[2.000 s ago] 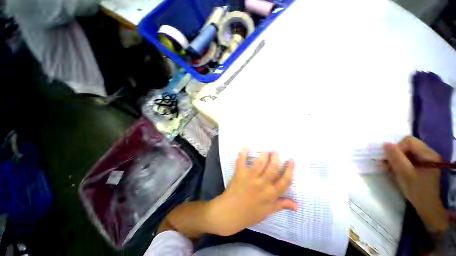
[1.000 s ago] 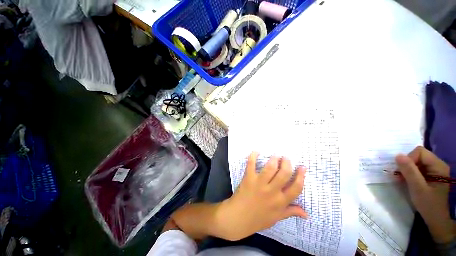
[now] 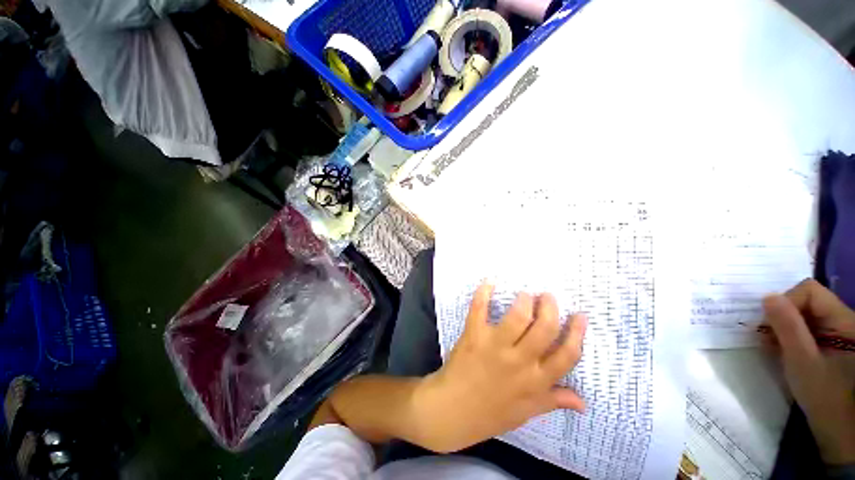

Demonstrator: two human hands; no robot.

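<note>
A white printed form (image 3: 614, 319) with a dense ruled grid lies at the table's front edge. My left hand (image 3: 497, 370) rests flat on it with fingers spread, holding nothing. A second white sheet (image 3: 741, 272) with lines of writing lies to the right of the form. My right hand (image 3: 814, 347), near the right edge of the picture, holds a thin dark-red pen or pencil (image 3: 832, 339). Its tip is at the written lines near the sheet's lower edge. A purple fabric piece (image 3: 837, 230) lies beyond the second sheet, cut off by the picture's edge.
A blue plastic basket (image 3: 427, 139) with tape rolls and thread cones stands at the table's far left. A clear bag with black cord (image 3: 330, 192) hangs by the table corner. A plastic-lined maroon bin (image 3: 211, 349) stands below. A ruler scale (image 3: 764, 459) shows on the table's front edge.
The view has shifted, so the papers and both hands sit slightly differently in the picture. The left hand stays spread on the form. The right hand keeps hold of the pen at the second sheet.
</note>
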